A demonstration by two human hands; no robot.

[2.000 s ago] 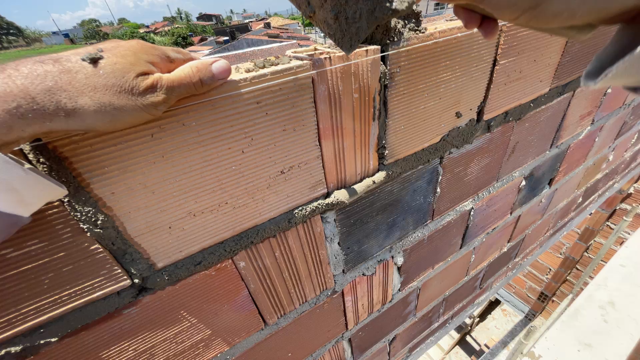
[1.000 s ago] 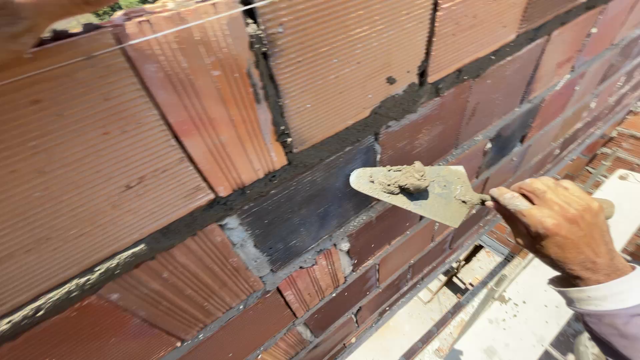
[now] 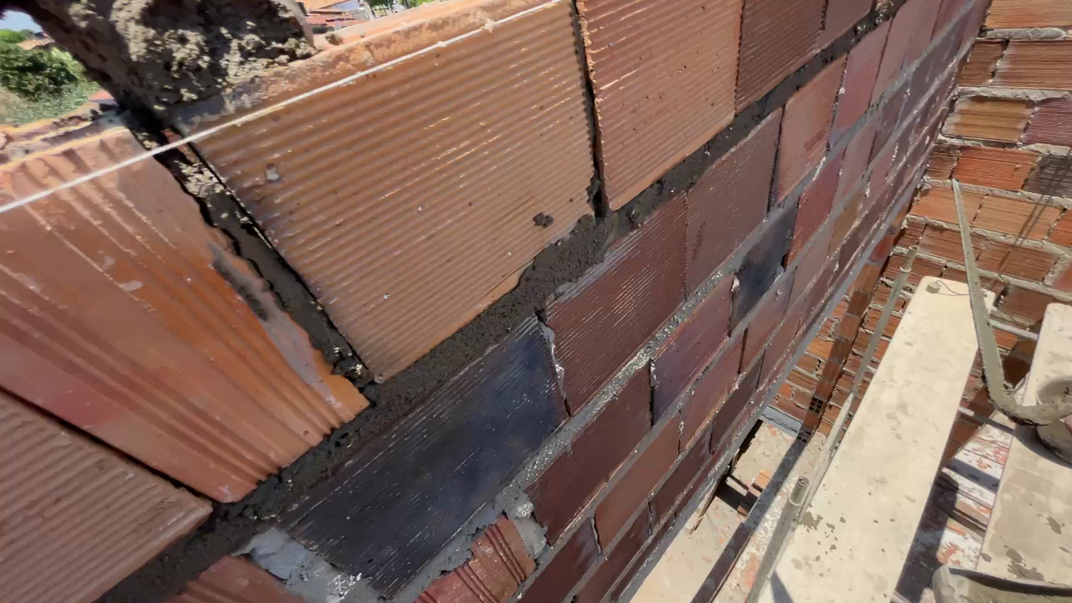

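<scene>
Neither of my hands shows in the head view now. A wall of ribbed clay blocks fills most of it, with a large orange block (image 3: 402, 184) in the top course. Left of that block stands a narrower grooved clay piece (image 3: 159, 310), with a dark mortar joint (image 3: 268, 260) between them. A lump of wet mortar (image 3: 209, 50) is at the top left, at the joint's upper end; what may carry it is cut off or cannot be told. A white string line (image 3: 360, 74) crosses before the upper blocks. Below lies a blackened block (image 3: 444, 452).
Pale scaffold planks (image 3: 888, 435) lie at the lower right, beside a metal rod (image 3: 980, 310). The rim of a round container (image 3: 997, 586) shows at the bottom right corner. Another brick wall (image 3: 1005, 159) stands behind them. Greenery (image 3: 38, 75) is at the far upper left.
My right hand and the pointing trowel it held with mortar have left the lower right of view. My left hand, earlier on the block's top, is gone too. The view has shifted.
</scene>
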